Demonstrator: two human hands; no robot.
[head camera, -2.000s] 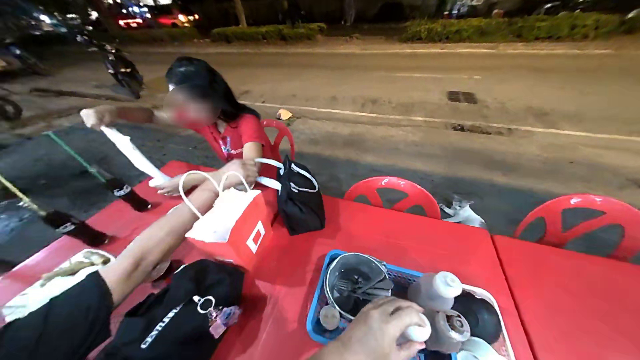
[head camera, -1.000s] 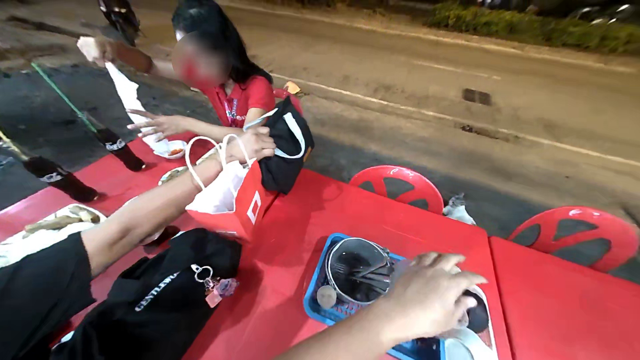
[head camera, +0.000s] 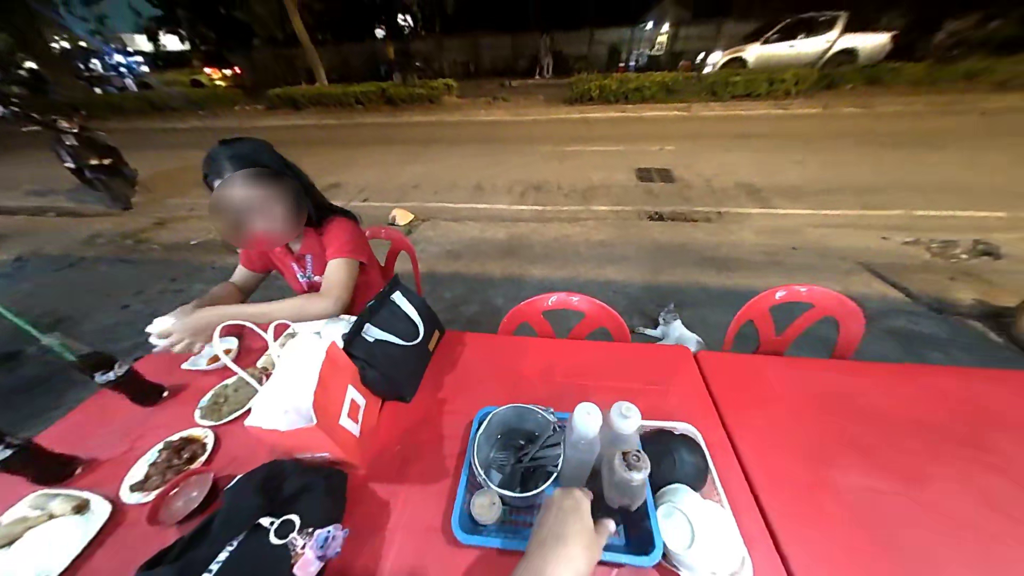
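Note:
My left hand (head camera: 564, 524) reaches in from the bottom over the front of a blue plastic tray (head camera: 462, 512), its thumb out to the right. Its fingertips are hidden, so I cannot tell whether they grip something. Just beyond it stand two pale squeeze bottles (head camera: 582, 444) (head camera: 622, 428) and a clear condiment container (head camera: 626, 478). Left of them, a metal pail (head camera: 485, 456) holds forks and other utensils, with a small round-topped container (head camera: 486, 506) in front. At the right, a pale tray (head camera: 738, 524) bears a black bowl (head camera: 676, 460) and stacked white bowls (head camera: 692, 520). My right hand is out of view.
On the red table (head camera: 520, 368) are a red paper bag (head camera: 340, 400), a black handbag (head camera: 404, 340), black cloth (head camera: 280, 500), food plates (head camera: 170, 464) and dark drinks (head camera: 124, 380). A person in red (head camera: 320, 256) sits left. Red chairs (head camera: 564, 312) and a cat (head camera: 672, 330) are beyond.
My left hand has left the white bottle top it touched and sits lower, at the tray's front. The black-sleeved arm reaching to the paper bag is gone. The seated person's hands have come together, lower.

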